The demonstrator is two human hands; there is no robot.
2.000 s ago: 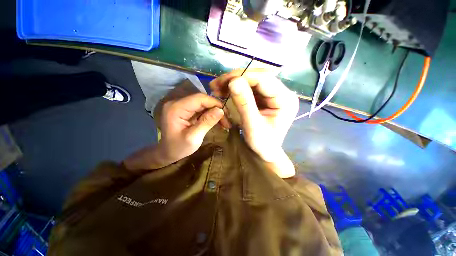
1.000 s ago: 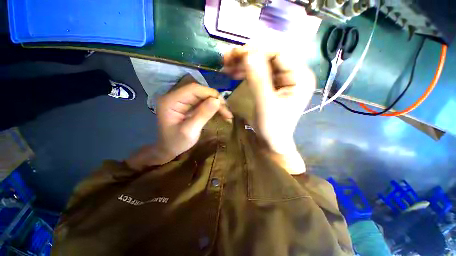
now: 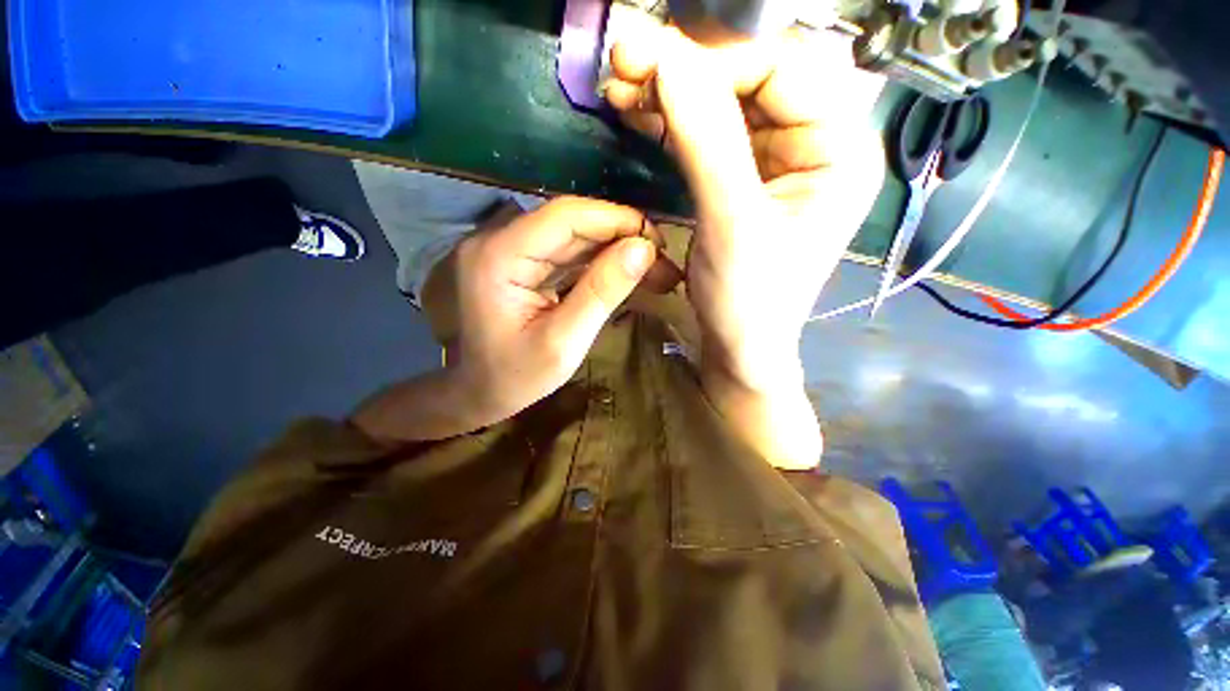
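My left hand [image 3: 540,311] is in front of the brown shirt, thumb and forefinger pinched together. A tiny dark bit of black wire [image 3: 645,227] shows at its fingertips. My right hand [image 3: 776,169] is raised over the bench edge, in front of the machine head [image 3: 944,41]. Its fingers are bent and its fingertips are over the purple base plate [image 3: 581,54], most of which the hand hides. Glare on this hand hides whether it holds a wire.
A blue tray [image 3: 216,115] lies on the green bench at the left. Scissors [image 3: 921,182] lie right of my right hand. A white strip [image 3: 974,223] hangs over the bench edge. An orange hose [image 3: 1187,250] and black cable [image 3: 1113,257] curve at the right. A person's shoe [image 3: 328,236] and blue stools [image 3: 944,533] show below.
My right hand has moved away from my left hand, up to the machine head and base plate. The black wire seen between both hands two seconds ago no longer spans them. My left hand stays pinched.
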